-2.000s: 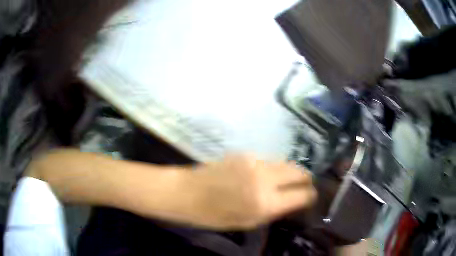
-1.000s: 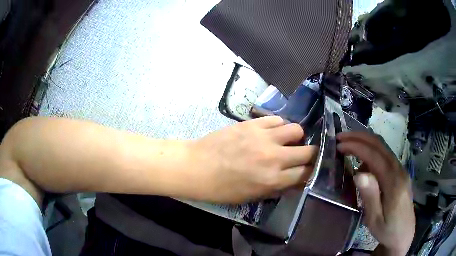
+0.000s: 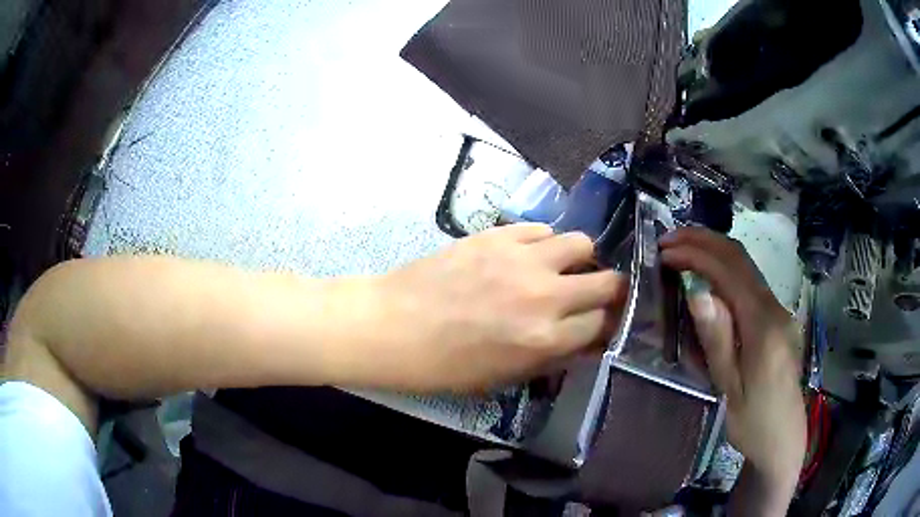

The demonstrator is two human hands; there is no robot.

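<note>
The shiny metal folder (image 3: 634, 303) lies right of the table. The brown fabric strip (image 3: 651, 434) lies in its near frame. My left hand (image 3: 504, 308) reaches across from the left, fingertips at the folder's left edge. My right hand (image 3: 741, 333) is at the folder's right side, fingers bent over it. Whether either hand grips cloth is hidden. A brown sewn panel (image 3: 565, 76) with a stitched right edge lies beyond the needle area, its corner near the blue piece (image 3: 590, 207).
The worn white table (image 3: 293, 151) spans the left and middle. A bent dark edge guide (image 3: 456, 187) stands left of the blue piece. The pale machine head (image 3: 777, 101) with dark knobs is at the right. More brown strip (image 3: 333, 475) hangs below the table edge.
My left hand has stayed at the folder since a second ago. My right hand has shifted slightly left with the view. The earliest frame is blurred, with the left hand lower.
</note>
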